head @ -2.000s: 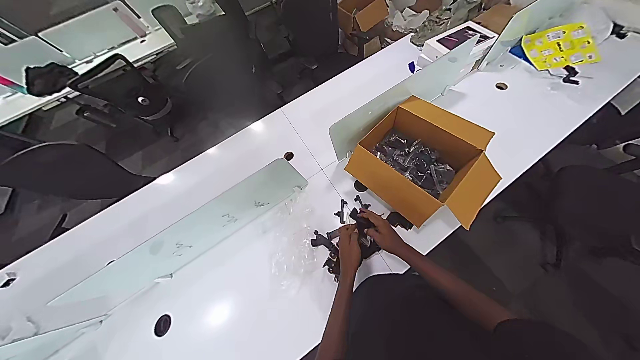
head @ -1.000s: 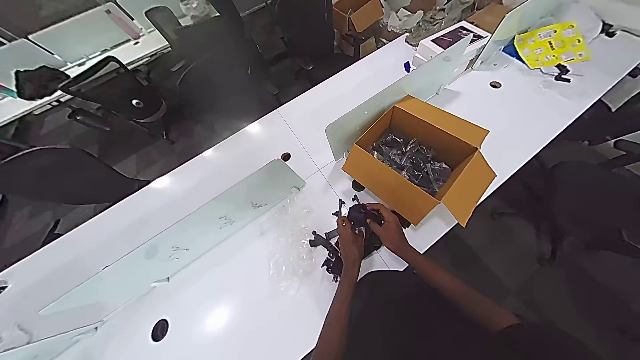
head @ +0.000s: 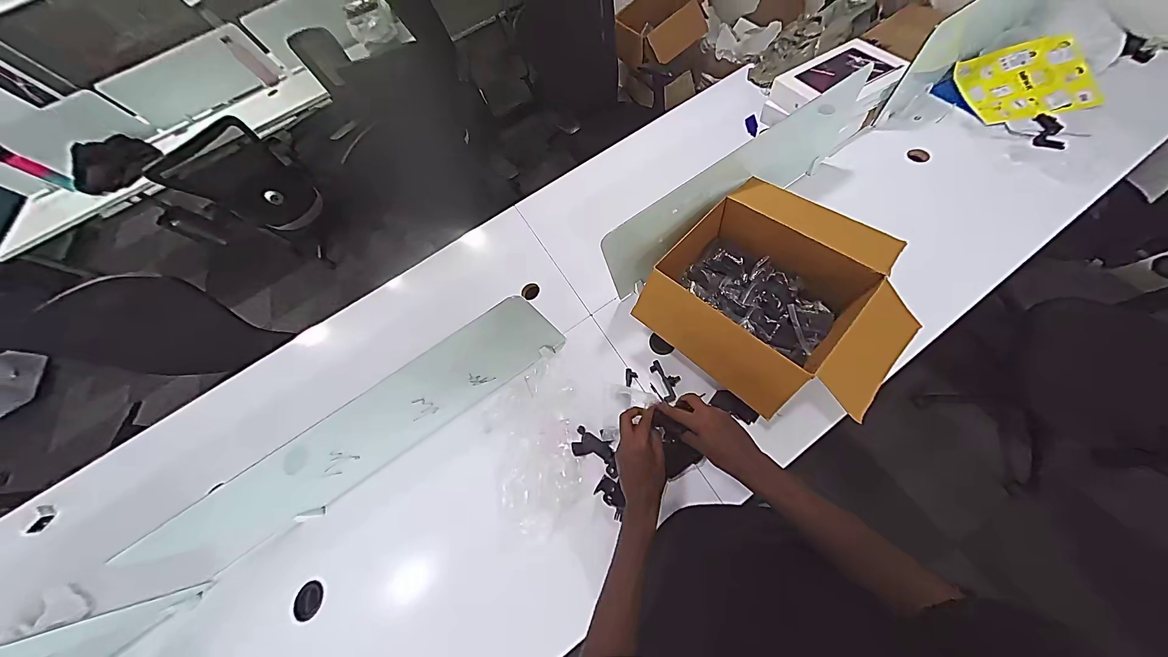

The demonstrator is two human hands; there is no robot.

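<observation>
My left hand (head: pixel 641 453) and my right hand (head: pixel 716 434) meet over the white desk, both closed on a small black part (head: pixel 670 421) whose kind I cannot tell. Beneath and beside them lie more black pieces, partly hidden by my fingers. Loose black plastic parts (head: pixel 598 447) lie left of my left hand, and a few small ones (head: pixel 665 376) sit just beyond the fingers. Crumpled clear plastic bags (head: pixel 538 456) spread further left. An open cardboard box (head: pixel 712 339) stands beyond my right hand, holding many black parts in clear bags (head: pixel 762 297).
Low frosted glass dividers (head: pixel 365 438) run along the middle of the white desk (head: pixel 456 557). A yellow printed sheet or bag (head: pixel 1029 80) and a white box (head: pixel 835 71) lie at the far right. Office chairs (head: pixel 246 182) stand around, with cardboard boxes (head: pixel 662 32) behind.
My hands stay together over the black parts, with small shifts of the fingers. The cardboard box and the loose parts beside it have not plainly moved.
</observation>
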